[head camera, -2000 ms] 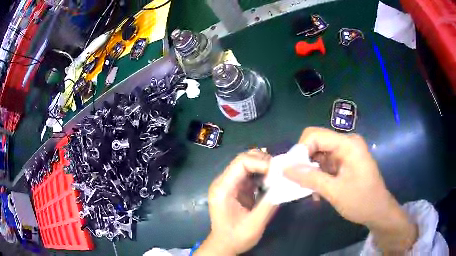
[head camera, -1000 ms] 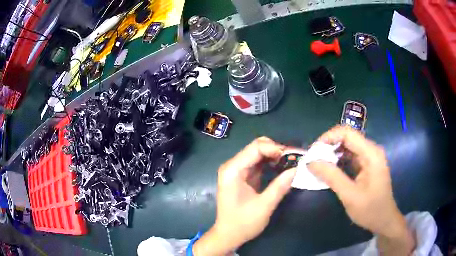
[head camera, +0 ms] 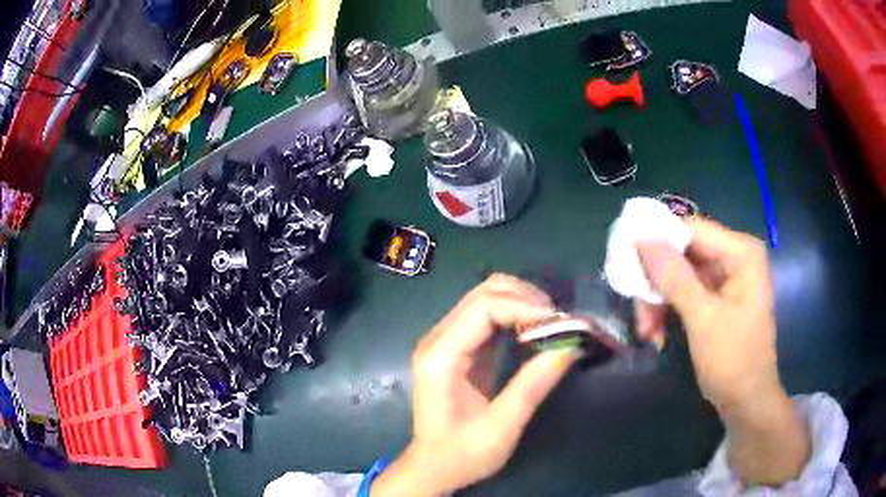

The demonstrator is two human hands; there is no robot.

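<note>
My left hand (head camera: 476,388) holds a smartwatch case (head camera: 556,333) by its edge between thumb and fingers. The case is tilted, with a pale rim and a small green patch showing. A dark, blurred part extends from the case toward my right hand; I cannot tell exactly what it is. My right hand (head camera: 719,311) pinches a crumpled white wipe (head camera: 643,248) above and to the right of the case, apart from it. Some of my right fingers are blurred near the dark part, and I cannot tell if they touch it.
A heap of spring clamps (head camera: 233,272) and a red tray (head camera: 97,379) lie at left. Two clear bottles (head camera: 486,180) stand behind my left hand. An open watch (head camera: 400,248) lies left of them. Several watches, a red piece (head camera: 615,91), a blue stick (head camera: 757,170) and white paper (head camera: 778,63) lie at back right.
The wipe was against the watch case and is now lifted away to the upper right in my right hand. The case has tilted in my left hand. The whole view has shifted slightly.
</note>
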